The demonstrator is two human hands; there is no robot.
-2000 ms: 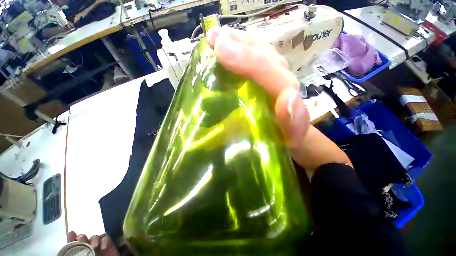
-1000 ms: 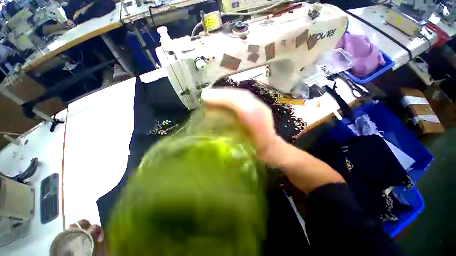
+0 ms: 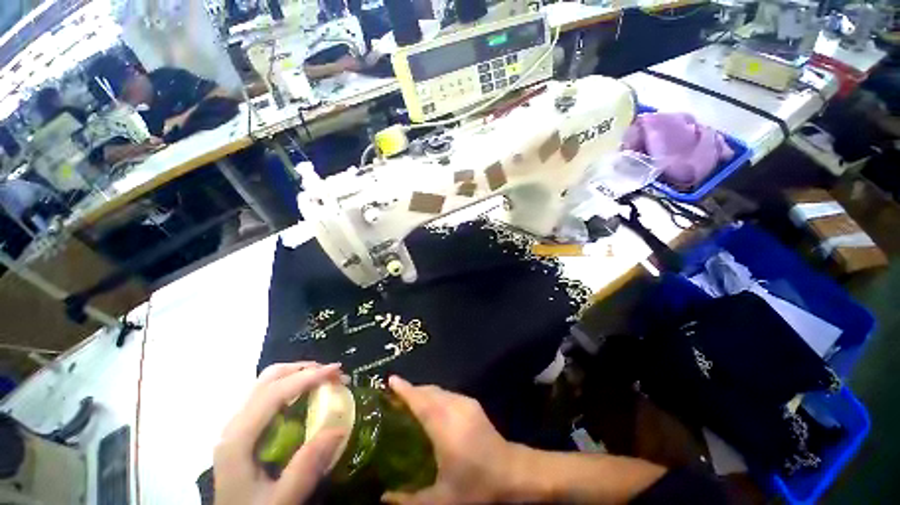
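Observation:
My left hand [image 3: 281, 429] holds the pale round cap [image 3: 331, 419] at the mouth end of the green bottle [image 3: 390, 444], low in the view. My right hand [image 3: 459, 439] is wrapped around the bottle from the right. Whether the cap is screwed on cannot be told. Behind them a black panel with gold embroidery [image 3: 474, 296] lies on the machine table, under the head of the cream-white sewing machine [image 3: 464, 182].
A control box [image 3: 479, 74] stands behind the machine. Blue crates [image 3: 839, 434] with black embroidered pieces [image 3: 735, 345] are at right. A blue bin [image 3: 715, 178] holds purple cloth. A person [image 3: 173, 99] sits at the upper left.
The bottle has come down from in front of my face to low over the table. The cap in my left hand has moved right to meet it. The view has tilted up.

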